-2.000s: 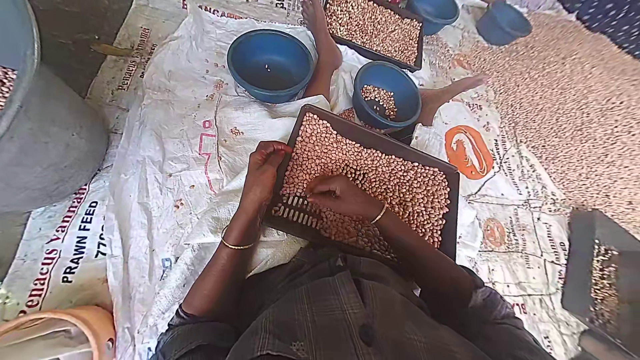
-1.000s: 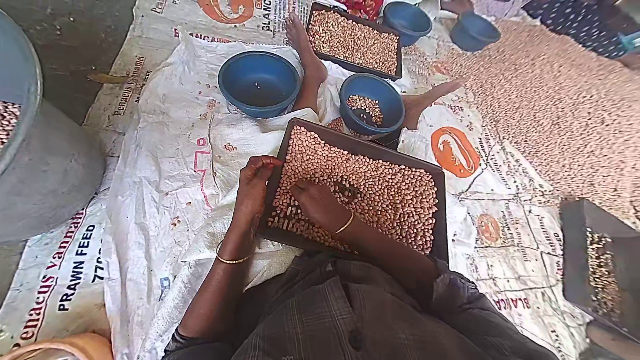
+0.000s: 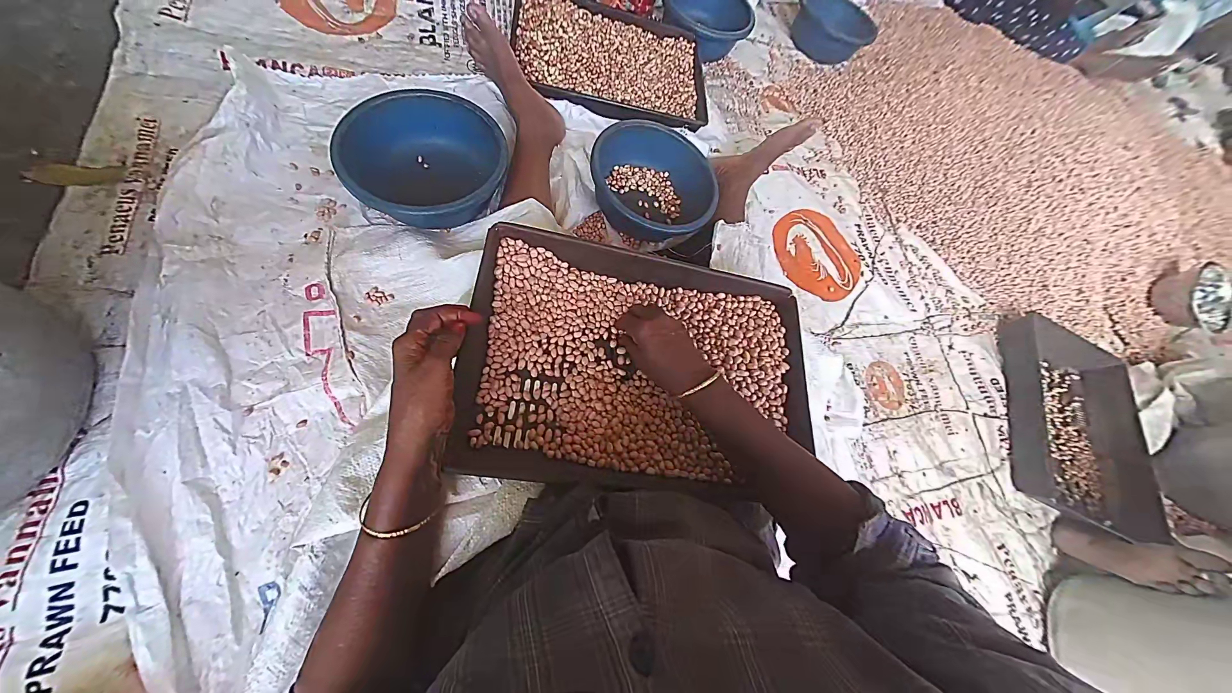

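Note:
A dark rectangular tray (image 3: 635,252) full of shelled peanuts (image 3: 568,308) lies tilted across my lap, its slotted base showing at the lower left. My left hand (image 3: 433,351) is beside the tray's left rim, thumb and fingertips together; whether a peanut is between them cannot be seen. My right hand (image 3: 662,346) reaches down into the peanuts near the middle, its fingertips partly hidden among them. Just beyond the tray, a blue plastic bowl (image 3: 654,144) holds some peanuts. Further left, a larger blue bowl (image 3: 419,159) has only a few bits inside.
A second peanut tray (image 3: 606,58) and two blue bowls (image 3: 712,24) (image 3: 833,29) stand beyond my feet. Peanuts (image 3: 1011,164) cover the ground at upper right. At right, another dark tray (image 3: 1136,443) is near a person's foot (image 3: 1145,558). Printed woven sacks (image 3: 241,289) lie underneath.
My right hand has moved from the tray's lower left part towards its middle. My left hand stays by the left rim. The view has shifted slightly.

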